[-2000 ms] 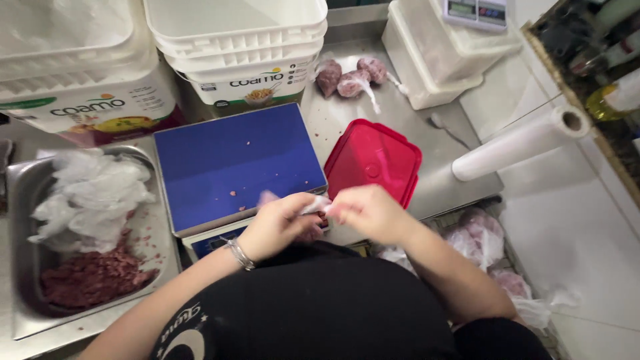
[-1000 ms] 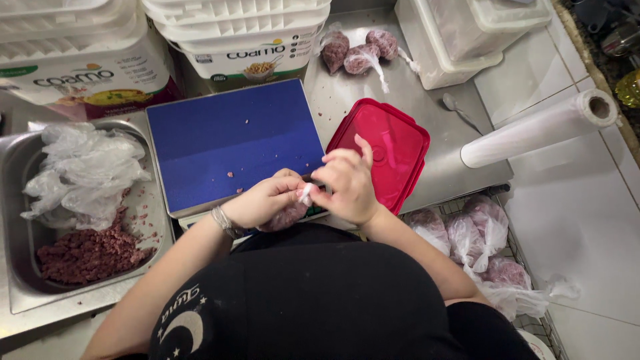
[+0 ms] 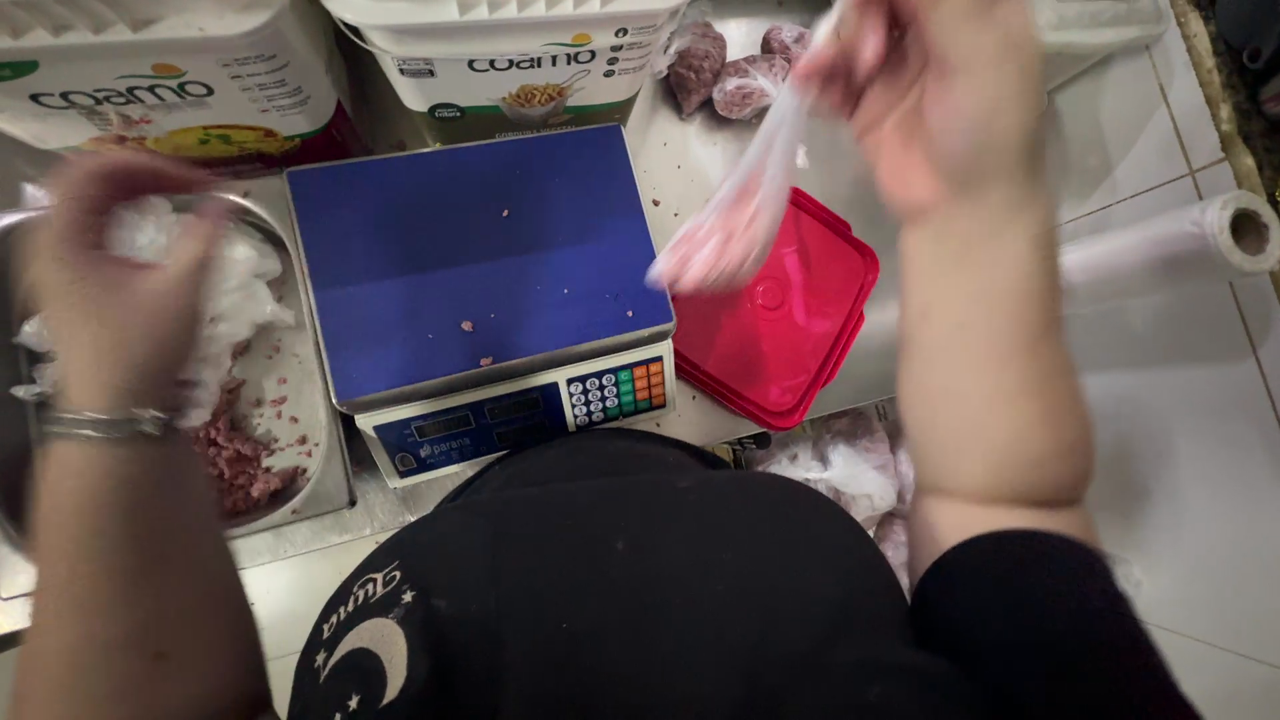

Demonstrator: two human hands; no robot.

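Observation:
My right hand, blurred by motion, is raised at the upper right and grips the top of a clear plastic bag of ground meat, which hangs slanting over the red plastic lid. My left hand, also blurred, is over the steel pan at the left, by the crumpled plastic bags. Whether its fingers touch the bags cannot be told. Loose ground meat lies in the pan. Between my hands sits a digital scale with a blue platform bearing a few meat crumbs.
Two white plastic tubs stand behind the scale. Tied bags of meat lie on the steel counter at the back. A roll of plastic is at the right. More filled bags are below the counter edge.
My hands were together at the knotted bag before the scale; now they are far apart. The right has lifted the bag up and to the right, and the left has moved over the pan.

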